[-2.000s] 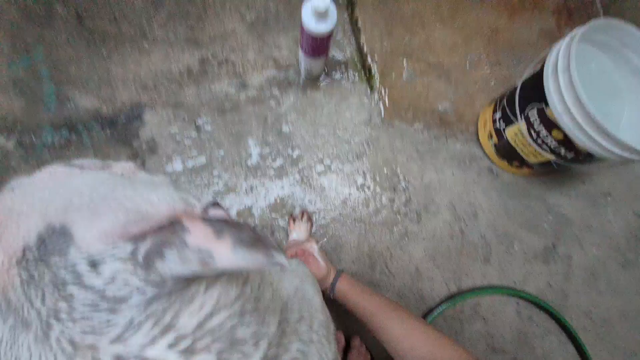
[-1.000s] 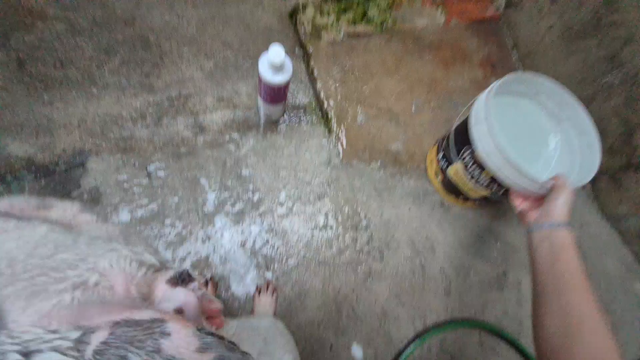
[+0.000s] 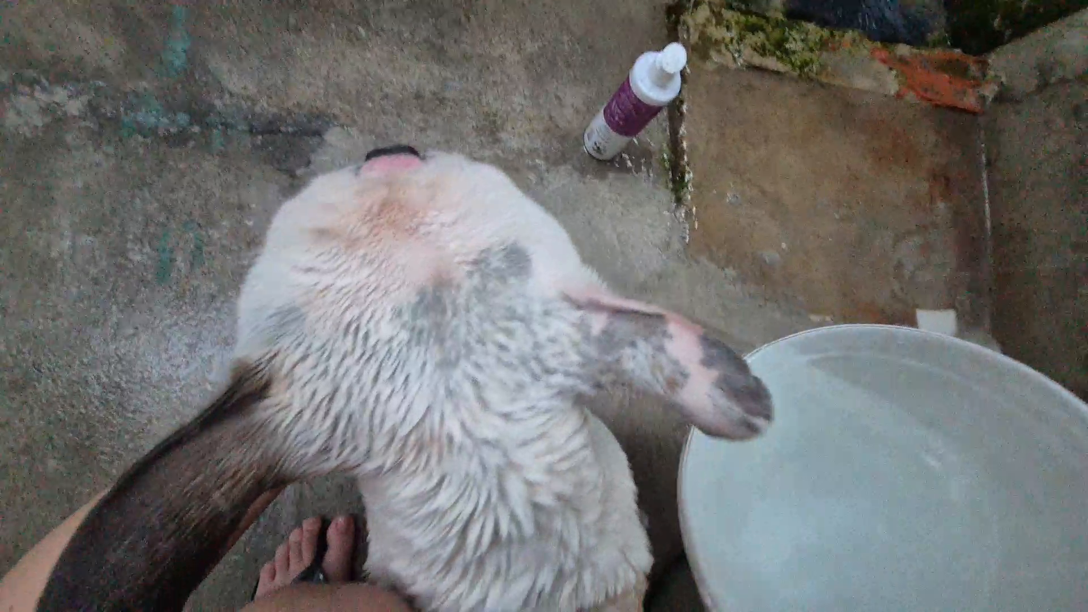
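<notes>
A wet white dog with dark patches (image 3: 408, 340) fills the middle of the view, its head seen from above and its nose towards the top. One grey and pink ear (image 3: 671, 365) sticks out to the right and overlaps the rim of a large white bucket (image 3: 884, 510) of water, very near the camera. The other, dark ear (image 3: 170, 501) hangs to the lower left, over part of a bare limb. Neither my left hand nor my right hand can be seen.
A pump-less white and purple bottle (image 3: 633, 102) stands on the concrete floor (image 3: 476, 76) beyond the dog, beside a mossy crack. A foot in a flip-flop (image 3: 310, 548) is at the lower left. A mossy, broken ledge (image 3: 833, 55) runs along the upper right.
The bucket, held at its rim by a hand one second ago, is now much nearer at the lower right. The dog's head has risen into the middle. That hand has left the view.
</notes>
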